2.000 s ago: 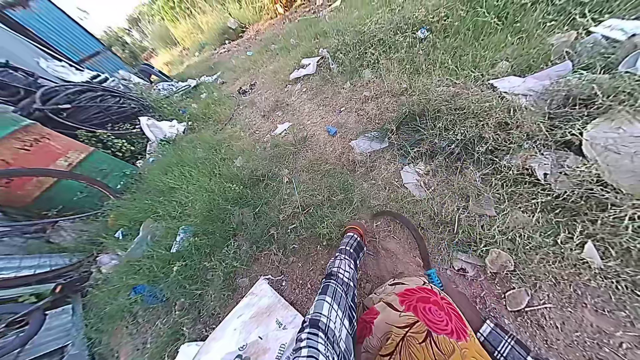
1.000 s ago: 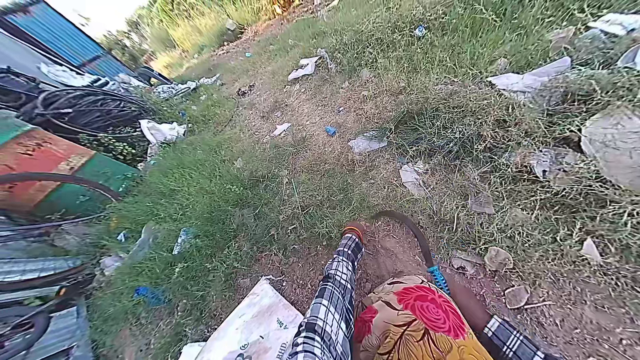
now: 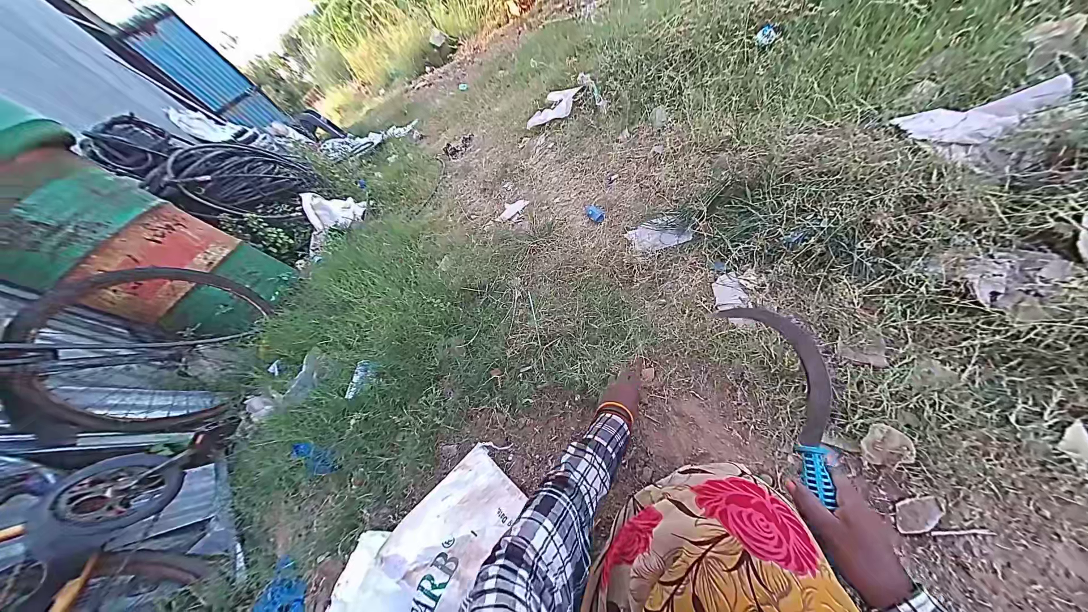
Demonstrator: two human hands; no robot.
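Note:
My right hand [image 3: 858, 535] is closed around the blue handle of a sickle [image 3: 812, 374] at the lower right. Its dark curved blade points up and bends left over the dry grass, near a piece of white litter [image 3: 733, 293]. My left hand [image 3: 625, 391], with an orange band at the wrist and a checked sleeve, reaches down to the edge of the green grass [image 3: 527, 340]; its fingers are mostly hidden, so what they touch cannot be told. Between my arms lies floral cloth [image 3: 722, 544] over my knee. A white printed sack [image 3: 450, 535] lies on the ground left of my left arm.
At the left are a bicycle wheel [image 3: 25, 327], a striped green and orange drum [image 3: 153, 255], corrugated metal sheets and coiled black hoses [image 3: 229, 174]. Stones [image 3: 886, 445] lie right of the sickle. Plastic scraps are scattered over the grass, including a blue one [image 3: 595, 213].
The sickle in my right hand has swung away to the right from my left hand, its tip now farther from it. My left hand stays low by the grass.

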